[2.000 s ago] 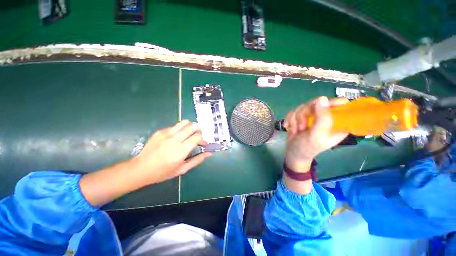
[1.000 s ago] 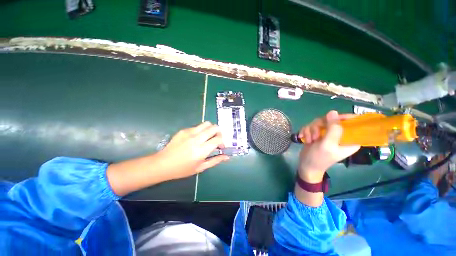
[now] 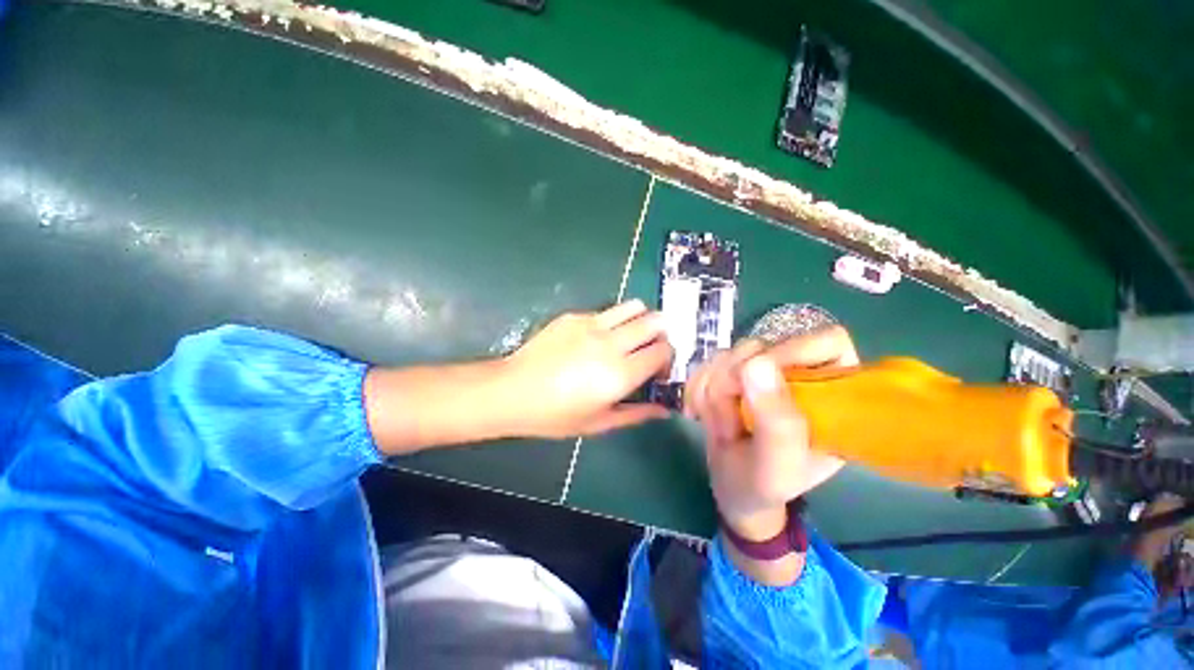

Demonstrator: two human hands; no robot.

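Note:
A phone assembly (image 3: 698, 308) lies on the green mat, dark board at its far end and a white middle with dark strips. My left hand (image 3: 596, 367) rests with its fingertips at the phone's near left edge. My right hand (image 3: 779, 425) is closed around the orange electric screwdriver (image 3: 930, 422), held nearly level over the phone's near right corner. The screwdriver's tip is hidden behind my fingers. The round screw tray (image 3: 796, 319) is right of the phone, mostly covered by my right hand.
A worn whitish ledge (image 3: 589, 114) divides the mat from the green belt, which bears another phone assembly (image 3: 814, 98). A small white counter (image 3: 866, 272) lies by the ledge. A silvery slotted part (image 3: 1040, 370) and a dark cord (image 3: 995, 533) are at right, near another person's blue sleeve (image 3: 1113, 602).
The view has shifted and turned. My right hand and the screwdriver have moved left from the screw tray's right side to the phone's near end. My left hand stays at the phone.

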